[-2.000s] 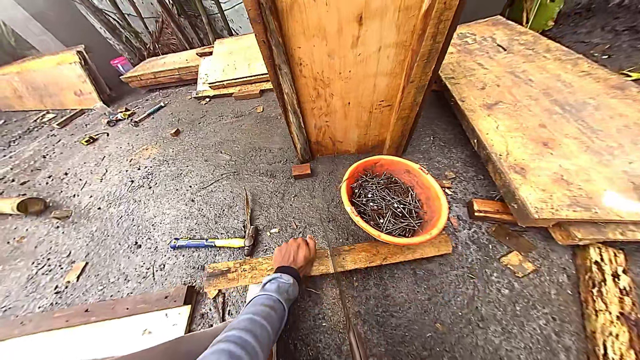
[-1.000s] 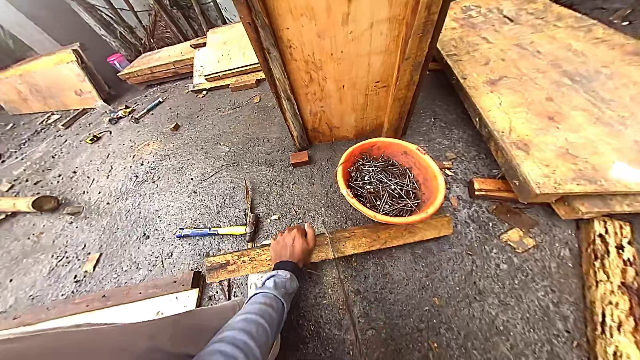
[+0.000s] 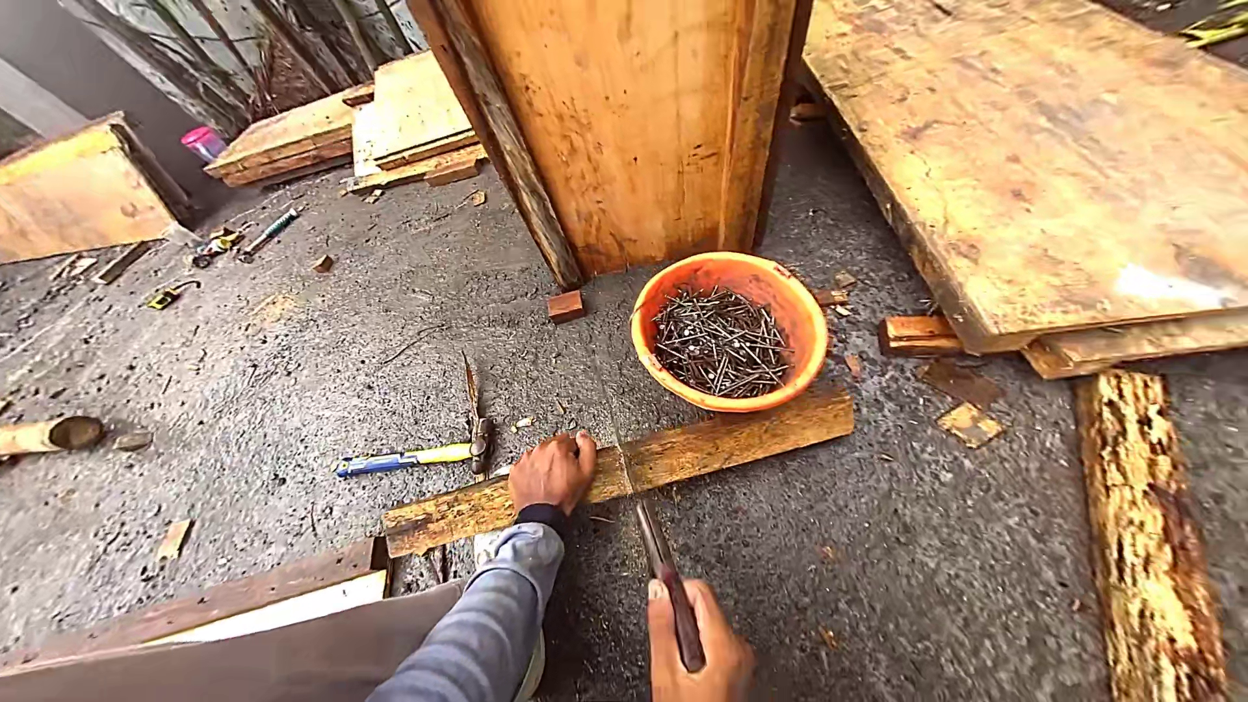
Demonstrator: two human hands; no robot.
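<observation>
My left hand [image 3: 554, 473] grips a narrow wooden board [image 3: 731, 447] on the ground, left of its middle. In my right hand [image 3: 697, 639], at the bottom, is the dark handle of a thin-bladed saw [image 3: 655, 541], seen nearly edge-on. Its blade crosses the board just right of my left hand. Behind the board's right part stands an orange plastic bowl [image 3: 814, 356] full of loose nails [image 3: 723, 341]. A claw hammer [image 3: 414, 458] with a blue and yellow handle lies left of my left hand.
An upright wooden panel [image 3: 624, 136] stands behind the bowl. Large wooden panels [image 3: 1053, 175] lie at right, above a rough timber [image 3: 1146, 536]. A wood block [image 3: 565, 306] sits near the upright panel. A boarded piece [image 3: 195, 604] is at lower left; tools [image 3: 268, 234] lie farther back.
My right hand has come into view at the bottom, holding the saw handle. My left hand remains on the board.
</observation>
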